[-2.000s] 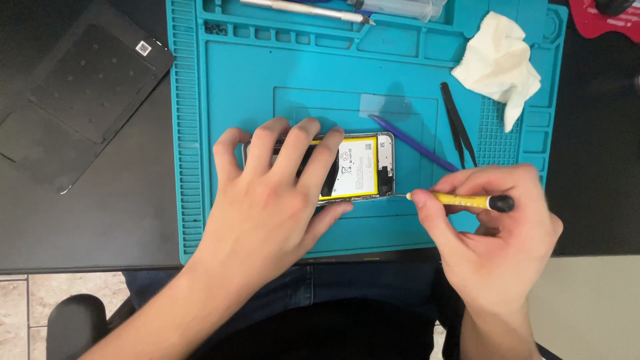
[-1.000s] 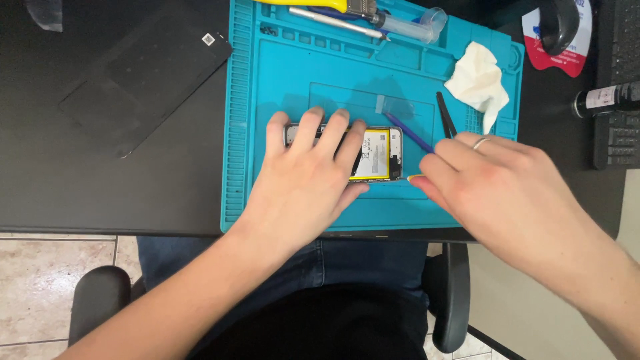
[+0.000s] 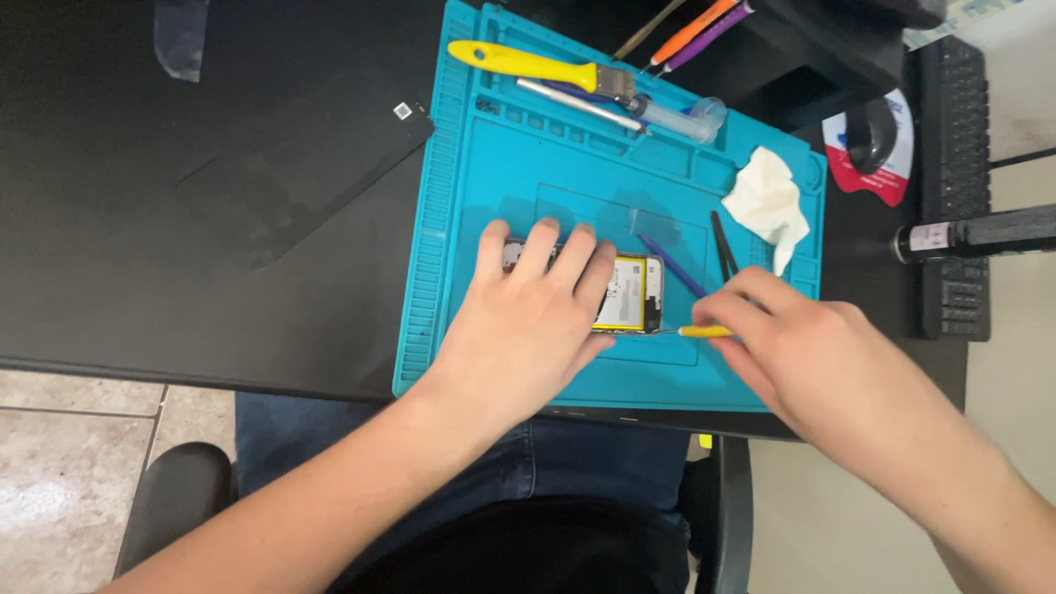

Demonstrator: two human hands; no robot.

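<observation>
An opened smartphone (image 3: 654, 289), its yellow-edged battery (image 3: 624, 301) showing, lies on a teal silicone work mat (image 3: 528, 177). Across the phone's left part spreads my left hand (image 3: 536, 305), fingers over the far edge and thumb at the near edge, gripping it; the covered part is hidden. My right hand (image 3: 784, 338) holds a thin tool with a yellow handle (image 3: 705, 332), its fine metal tip at the phone's near right corner. Just beyond are a blue pen-like tool (image 3: 672, 266), black tweezers (image 3: 723, 246) and a small clear plastic piece (image 3: 653, 224).
A yellow brush (image 3: 528, 66), metal-handled knife (image 3: 577, 106) and syringe (image 3: 672, 120) lie along the mat's far side, with a crumpled white cloth (image 3: 767, 198) at right. A dark phone back panel (image 3: 305, 173) is left; a spray can (image 3: 973, 235) and keyboard (image 3: 953, 181) are right.
The view has shifted, bringing the whole brush and more of the desk into sight. Both hands keep much the same places at the phone, the yellow-handled tool still in the right one.
</observation>
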